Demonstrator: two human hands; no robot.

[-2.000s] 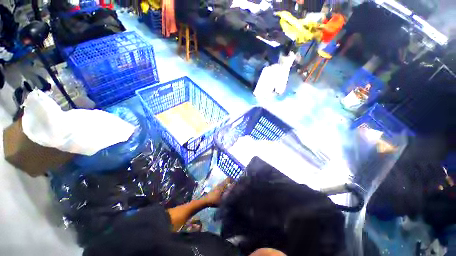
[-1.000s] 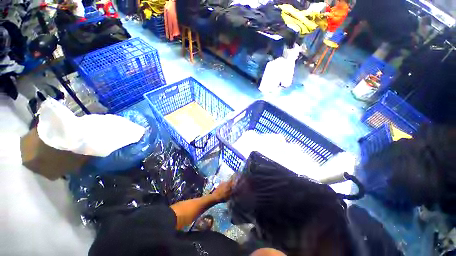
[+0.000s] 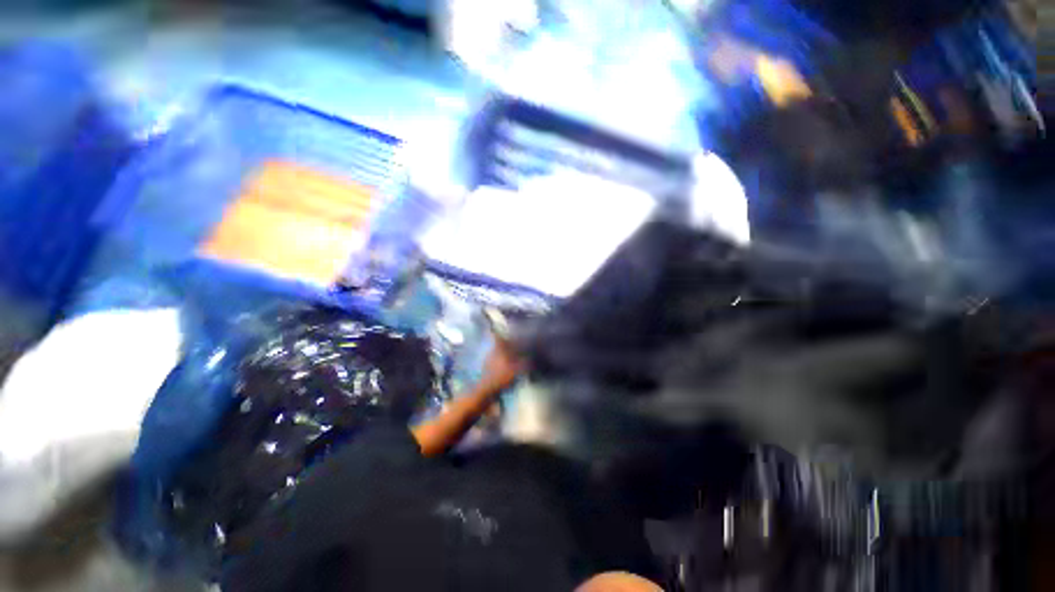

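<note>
The picture is strongly blurred. My left hand [image 3: 504,361] is at the left edge of a dark garment [image 3: 625,306] and appears to grip it; the fingers are not clear. The garment stretches to the right in front of me, over the near side of a dark blue basket [image 3: 578,121]. White bags [image 3: 544,231] lie in the basket. My right hand is not visible; only a patch of bare skin shows at the bottom edge.
A blue crate with a tan board [image 3: 295,220] stands left of the basket. Shiny black bagged garments [image 3: 312,382] lie left of my arm. A white sack [image 3: 87,376] is at the far left. More dark cloth [image 3: 856,393] is blurred at the right.
The view has swung down and to the right, so the crate and basket sit higher and further left. My left hand stays at the garment's edge. The black hook is no longer discernible.
</note>
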